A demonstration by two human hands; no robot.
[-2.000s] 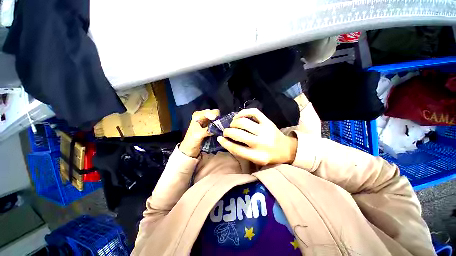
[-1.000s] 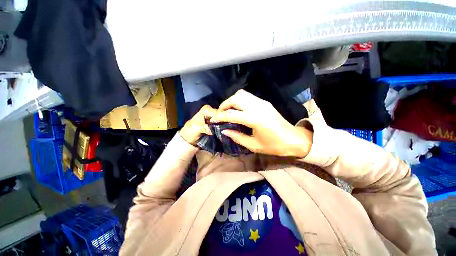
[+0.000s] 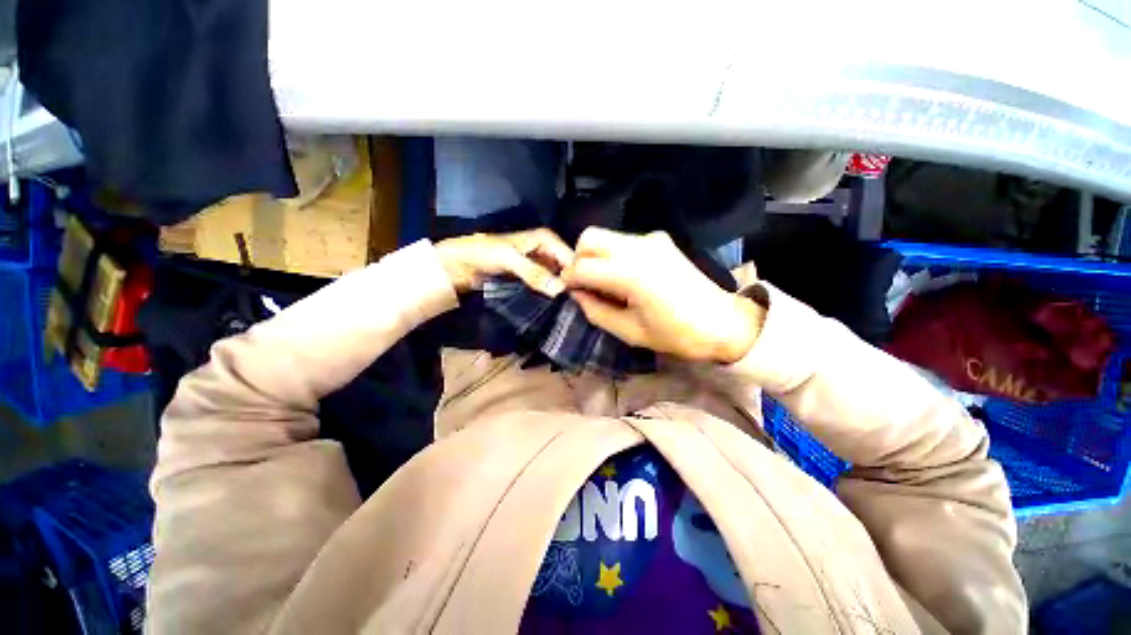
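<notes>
The plaid band, dark with pale checks, is held above my lap, below the table's front edge. My left hand pinches its upper edge from the left. My right hand grips it from the right, with the fingertips of both hands close together. The band fans out below the fingers. Dark cloth lies behind and below the hands, and where it joins the band is hard to tell.
The white table spans the top, with dark cloth hanging over its edge at left. A cardboard box is under it. A blue crate with a maroon cloth stands at right. More blue crates are at left.
My hands have drawn together at the band's upper edge, and more plaid now shows below them. My left forearm has swung outward to the left. The view has shifted slightly.
</notes>
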